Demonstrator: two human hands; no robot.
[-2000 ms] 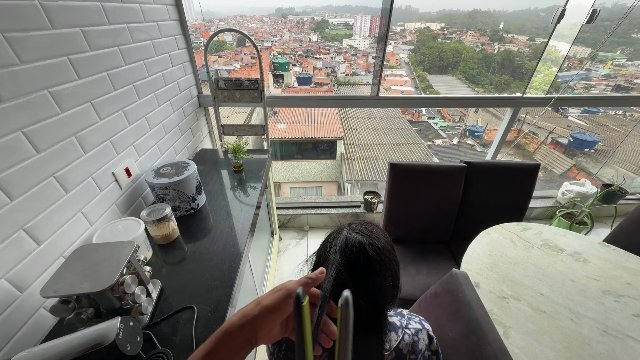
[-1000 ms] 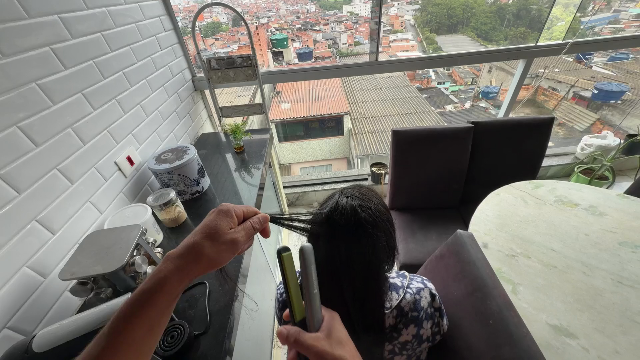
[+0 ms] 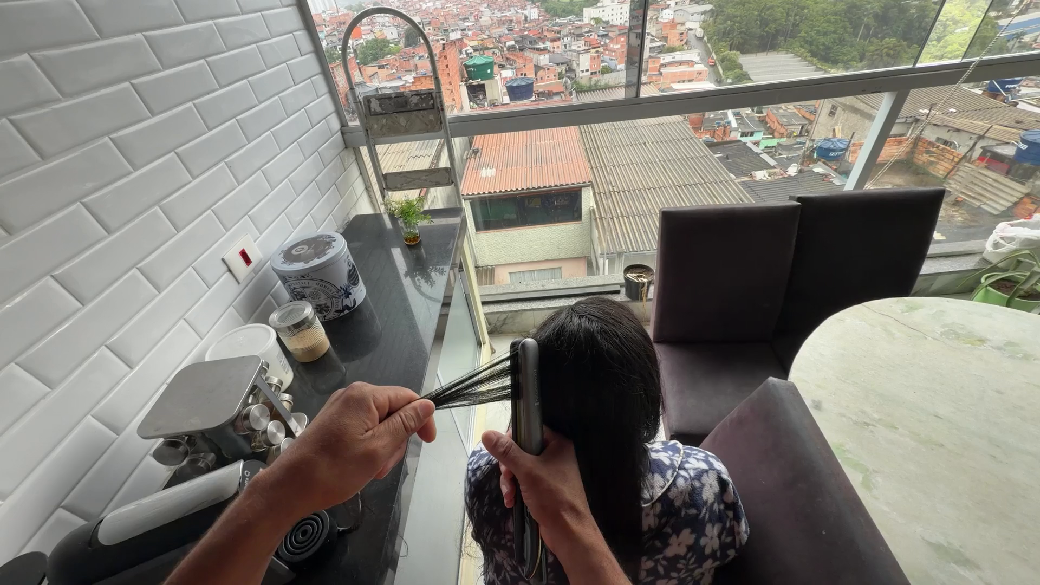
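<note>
A person with long dark hair (image 3: 597, 382) and a floral top (image 3: 691, 508) sits facing away from me. My left hand (image 3: 361, 439) pinches the end of a thin strand of hair (image 3: 475, 385), pulled taut out to the left of the head. My right hand (image 3: 540, 479) grips a hair straightener (image 3: 528, 402) held upright beside the head. Its plates look closed around the strand near the head. The right fingers are partly hidden behind the straightener.
Along the tiled wall, a dark counter (image 3: 390, 284) bears a round tin (image 3: 318, 275), a glass jar (image 3: 300, 331), a spice rack (image 3: 203, 398) and a small plant (image 3: 409, 218). Dark chairs (image 3: 723, 276) and a marble table (image 3: 926, 414) stand at right.
The straightener, apart from the hair and with its plates spread one second ago, has moved up to the strand and closed on it. My left hand, at the head two seconds ago, now holds the strand leftward.
</note>
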